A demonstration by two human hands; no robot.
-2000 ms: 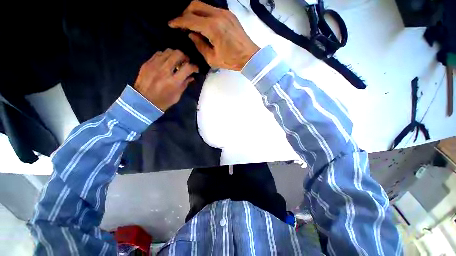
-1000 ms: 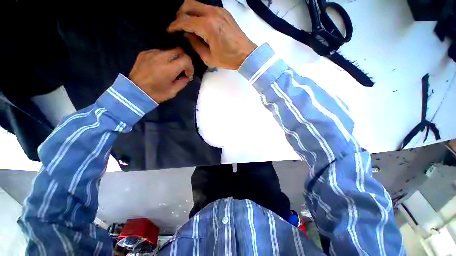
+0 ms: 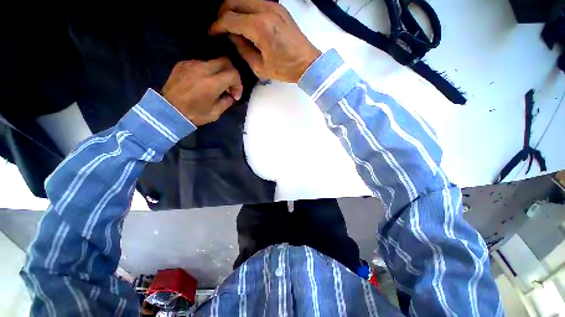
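A large black garment piece (image 3: 204, 167) lies on the white table (image 3: 322, 142), its curved cut-out edge facing right. My left hand (image 3: 201, 91) is at the cloth near that edge, fingers curled with fingertips pinched together on the fabric. My right hand (image 3: 266, 40) lies just above and to the right, fingers bent down onto the cloth at its edge. The fabric between the fingers is too dark to make out in detail.
Black-handled shears (image 3: 412, 31) lie at the upper right beside a frayed black strip (image 3: 440, 83). A forked black offcut (image 3: 527, 133) is near the table's right front edge. A dark block (image 3: 531, 9) is at the top right. A red object (image 3: 173, 283) is below the table.
My left hand has shifted slightly left, its fingers closing more on the cloth. My right hand stays nearly in place. The shears and offcuts appear slightly further right in view.
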